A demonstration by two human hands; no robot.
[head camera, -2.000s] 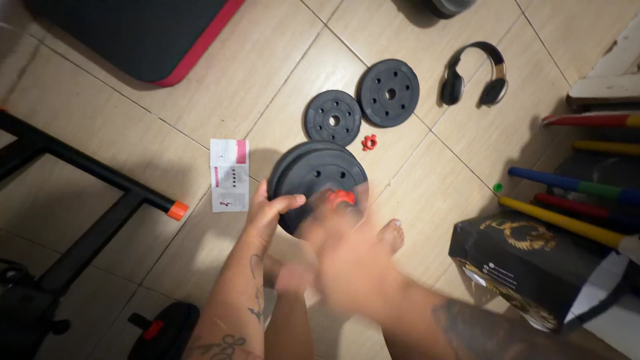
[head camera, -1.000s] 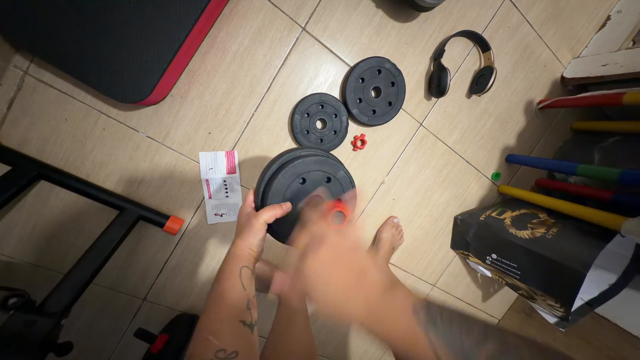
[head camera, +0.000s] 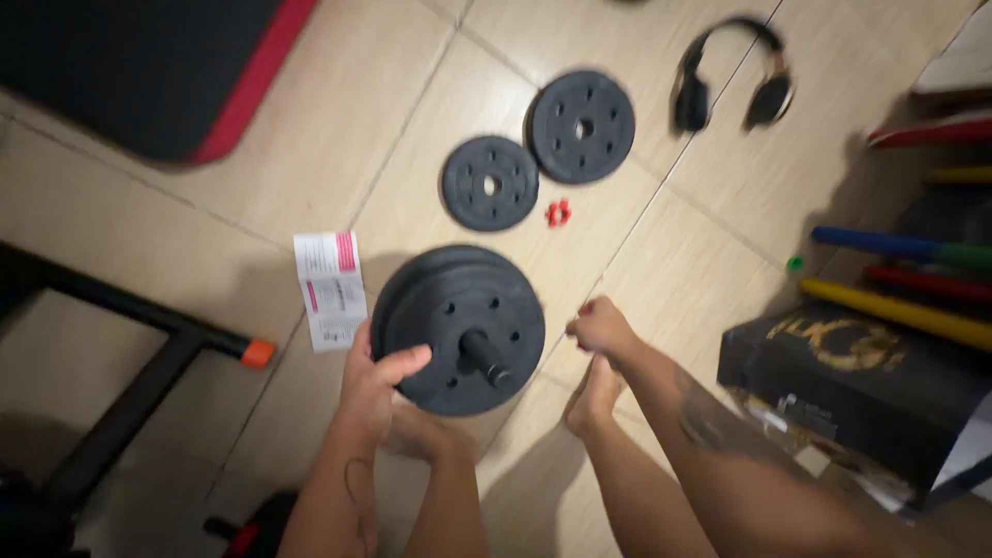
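My left hand (head camera: 384, 376) grips the left rim of a stack of black weight plates (head camera: 465, 310), thumb on the top face. A black bar end (head camera: 487, 358) sticks out of the stack's centre with no collar on it. To the right of the stack, apart from it, my right hand (head camera: 601, 325) is closed, with a bit of red showing at the fingers. Beyond the stack, a smaller black plate (head camera: 492, 209) and a larger one (head camera: 612, 155) lie flat side by side on the tiles. A red star collar (head camera: 558, 213) lies near them.
A printed leaflet (head camera: 332, 287) lies left of the stack. Headphones (head camera: 732, 31) are at the upper right, a black box (head camera: 845, 387) and coloured poles (head camera: 899, 310) at the right. A frame leg with an orange cap (head camera: 258, 354) and a red-edged black pad (head camera: 256, 85) are at the left. My feet flank the stack.
The red collar that was on the bar end in the earlier frames is off it. My right hand has moved from the bar to the right, away from the plates. My left hand stays on the stack.
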